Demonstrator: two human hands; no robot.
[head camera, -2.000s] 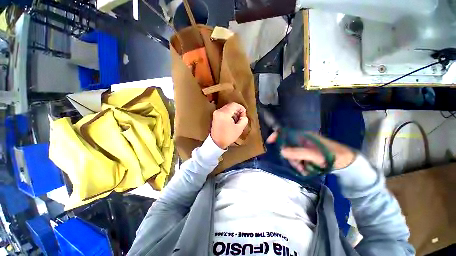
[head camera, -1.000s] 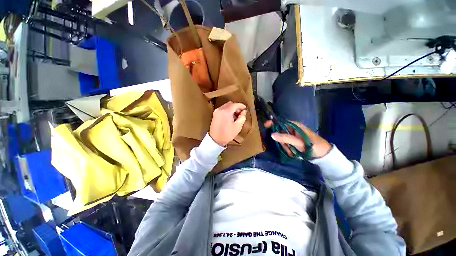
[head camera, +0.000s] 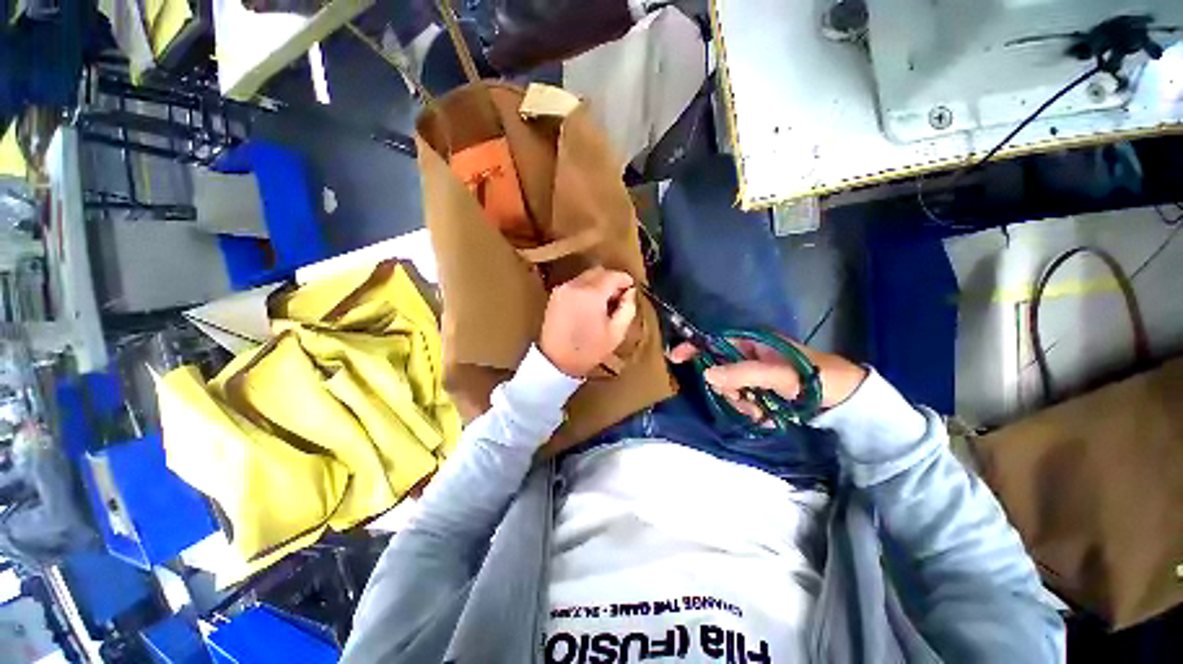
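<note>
A brown tote bag (head camera: 487, 292) lies on my lap with its mouth open away from me. An orange patch (head camera: 490, 188) shows inside it, and a short pale strip (head camera: 550, 101) stands at its upper rim. My left hand (head camera: 590, 320) is closed at the bag's right side, fingertips pinched together on part of the bag or a thread; which is too small to tell. My right hand (head camera: 768, 385) holds scissors (head camera: 810, 384) with green looped handles, right of the bag. The blades point up-left to the bag's edge near my left fingertips.
Yellow bag pieces (head camera: 311, 428) lie heaped at the left, with blue bins (head camera: 149, 499) beyond. A white machine table (head camera: 830, 143) is at the upper right. Another brown bag (head camera: 1083, 486) with a looped handle lies at the right.
My right hand has brought the scissors left and closer to the bag and my left fingertips. My left hand stays at the bag. The view has shifted slightly.
</note>
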